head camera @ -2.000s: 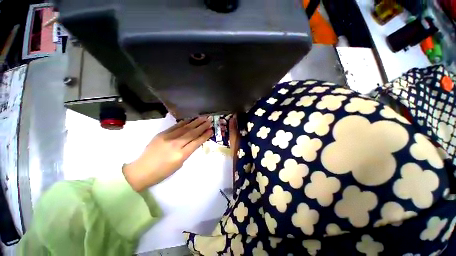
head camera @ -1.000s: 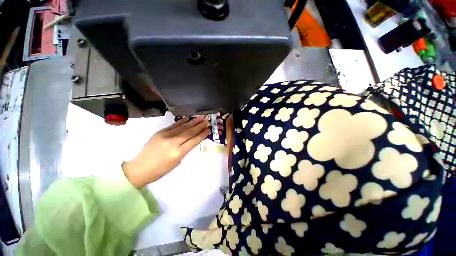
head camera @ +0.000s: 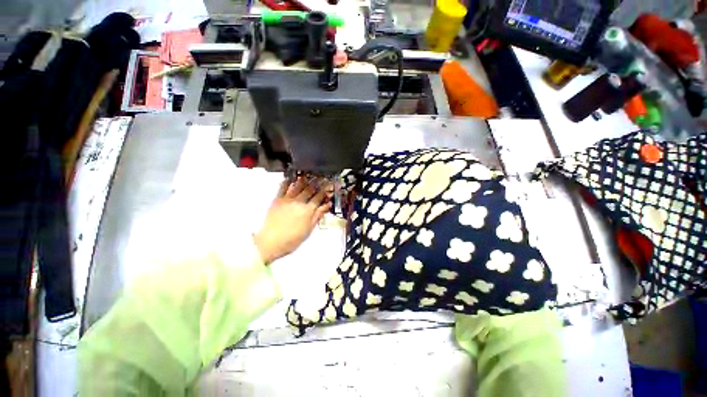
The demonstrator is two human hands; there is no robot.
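Note:
The navy-black bag body (head camera: pixel 457 240) with cream four-petal flowers lies bunched to the right of the needle area. The dark grey sewing machine head (head camera: pixel 329 128) stands above its left end. My left hand (head camera: pixel 291 221) lies palm down on the white work sheet (head camera: pixel 209 209), its fingertips at a small patterned piece by the metal clamp (head camera: pixel 338 198) under the head. Whether the fingers grip the piece cannot be told. My right sleeve (head camera: pixel 515 353) reaches under the bag body. My right hand is hidden by the cloth.
A pile of black straps (head camera: pixel 54 139) lies at far left. Another patterned bag (head camera: pixel 659 209) with red lining hangs at the right edge. A control screen (head camera: pixel 554 23), a yellow container (head camera: pixel 446 23), an orange piece (head camera: pixel 467 91) and dark bottles (head camera: pixel 593 97) are at the back right.
The view has moved back and now shows more of the table, the screen and my right sleeve. The bag body looks flatter and lower. My left hand stays by the clamp.

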